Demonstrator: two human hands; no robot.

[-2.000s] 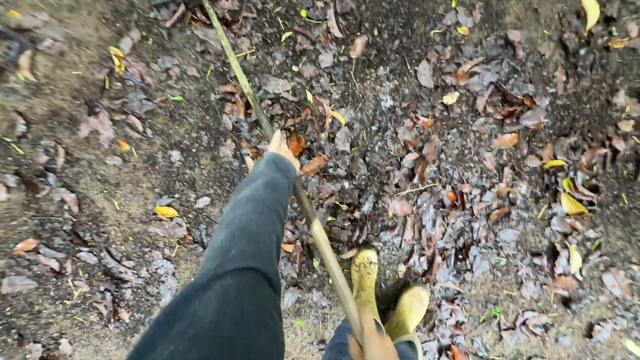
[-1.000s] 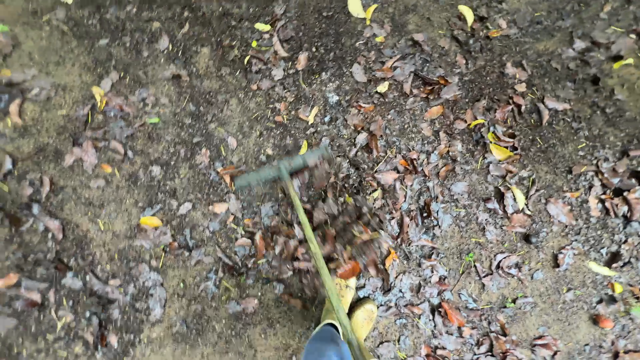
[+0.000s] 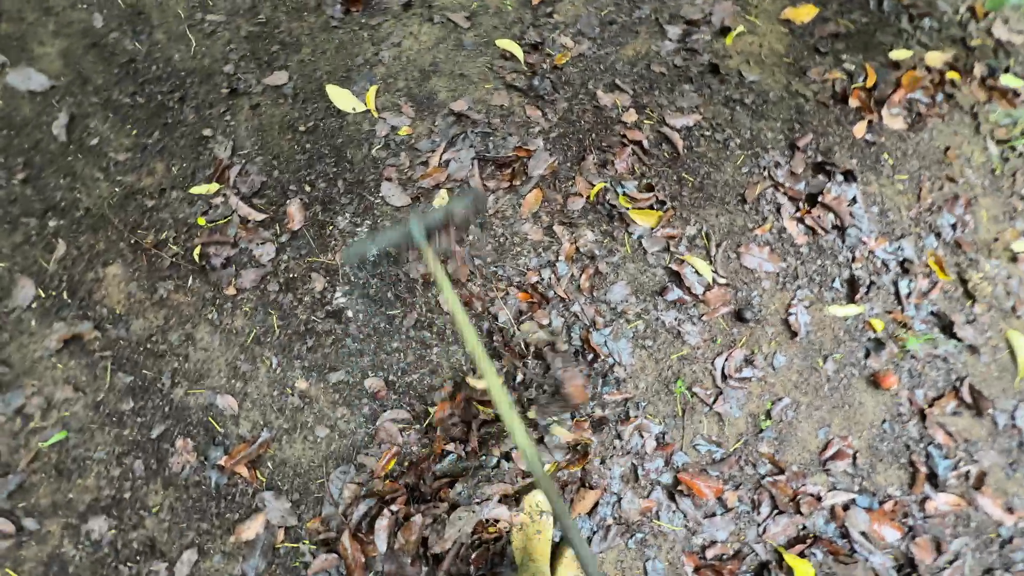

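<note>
A rake with a long wooden handle [image 3: 496, 384] runs from the bottom edge, right of centre, up to its blurred greenish head [image 3: 414, 230], which lies across the leaf-strewn ground. Its lower end passes out of the frame. Neither my left hand nor my right hand shows. Brown wet leaves [image 3: 416, 504] are heaped beside the toe of a yellow boot [image 3: 532, 532] at the bottom. Part of a second boot is visible just right of it, partly behind the handle.
Wet fallen leaves [image 3: 700, 484] cover the dark soil to the right. A clump of orange and brown leaves [image 3: 896, 100] sits at the upper right. Yellow leaves [image 3: 345, 99] are scattered farther ahead, and sparser litter lies on the left.
Two seconds ago my hands were on the handle; now both are out of view. The rake head, out of view then, has since appeared. Leaves now lie heaped by the boots.
</note>
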